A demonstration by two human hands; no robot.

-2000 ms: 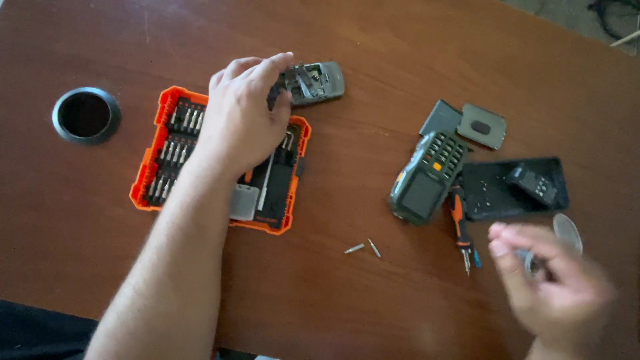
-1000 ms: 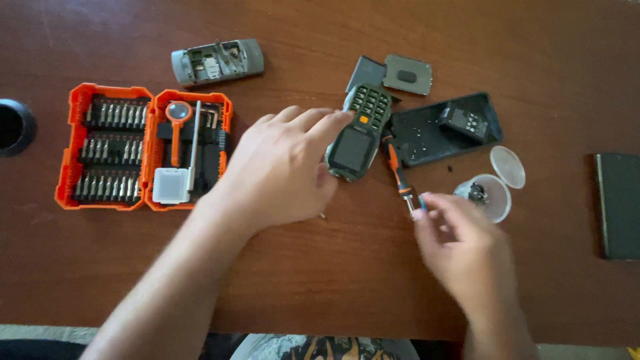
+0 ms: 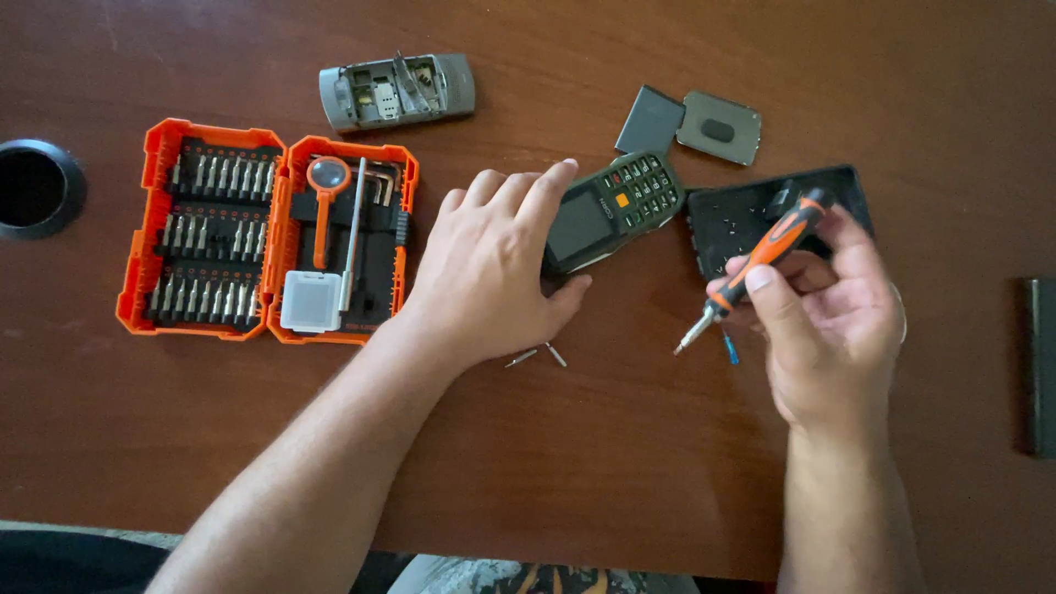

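Observation:
My right hand (image 3: pixel 833 313) holds an orange and black screwdriver (image 3: pixel 771 243), its metal tip pointing down and left above the table. My left hand (image 3: pixel 503 264) lies at the lower left side of a green and black keypad mobile phone (image 3: pixel 615 210), fingers spread; whether it grips the phone's edge I cannot tell. Two small screwdriver bits (image 3: pixel 556 355) lie just below that hand. A blue-handled small tool (image 3: pixel 731 348) shows partly under my right hand. Behind the screwdriver is a black tray-like piece (image 3: pixel 718 219) with tiny screws on it.
An open orange bit case (image 3: pixel 276 231) stands at the left, near a round dark container (image 3: pixel 37 190). An opened grey phone (image 3: pixel 398 91) lies at the back. A battery (image 3: pixel 650 121) and a grey cover (image 3: pixel 719 128) lie behind the keypad phone. A dark object (image 3: pixel 1041 367) is at the right edge.
The screwdriver, on the table in both earlier frames, is now lifted in my right hand. My left hand has moved from over the grey phone to the keypad phone. The view has shifted.

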